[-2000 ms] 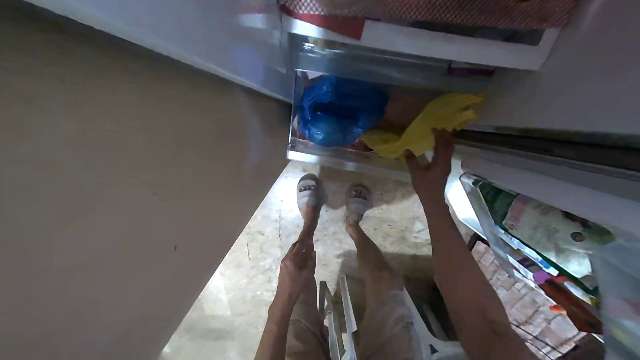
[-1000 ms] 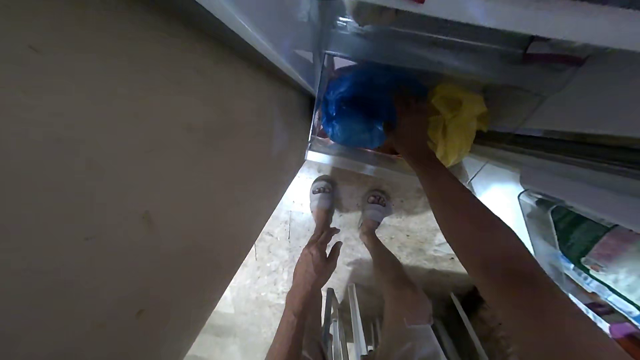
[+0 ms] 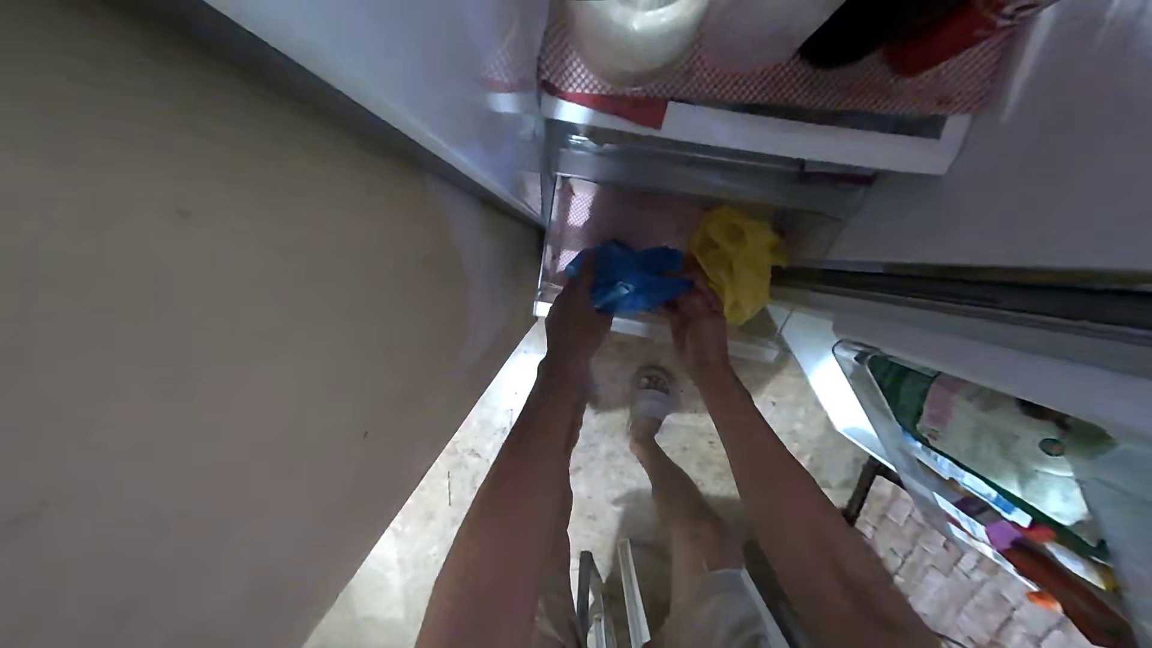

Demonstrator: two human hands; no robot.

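Observation:
A crumpled blue plastic bag (image 3: 634, 277) is held between my two hands over the front of a pulled-out clear drawer (image 3: 655, 333) in an open refrigerator. My left hand (image 3: 579, 310) grips the bag's left side, and my right hand (image 3: 697, 306) its right side; the fingertips are partly hidden by the plastic. A crumpled yellow plastic bag (image 3: 738, 261) lies against the drawer's right part, just beside my right hand. What the blue bag holds, if anything, cannot be seen.
Above the drawer is a refrigerator shelf (image 3: 792, 135) with a red-and-white mesh liner, a pale round container (image 3: 634, 36) and a red item (image 3: 945, 40). The open door's bin (image 3: 981, 468) holds several packages at right. A large beige surface (image 3: 270, 315) fills the left. A slippered foot (image 3: 652, 382) stands below.
My left hand has moved up from near my legs to the blue bag, and both hands now hold it. The blue bag looks smaller and more bunched. Earlier my right hand held the yellow bag.

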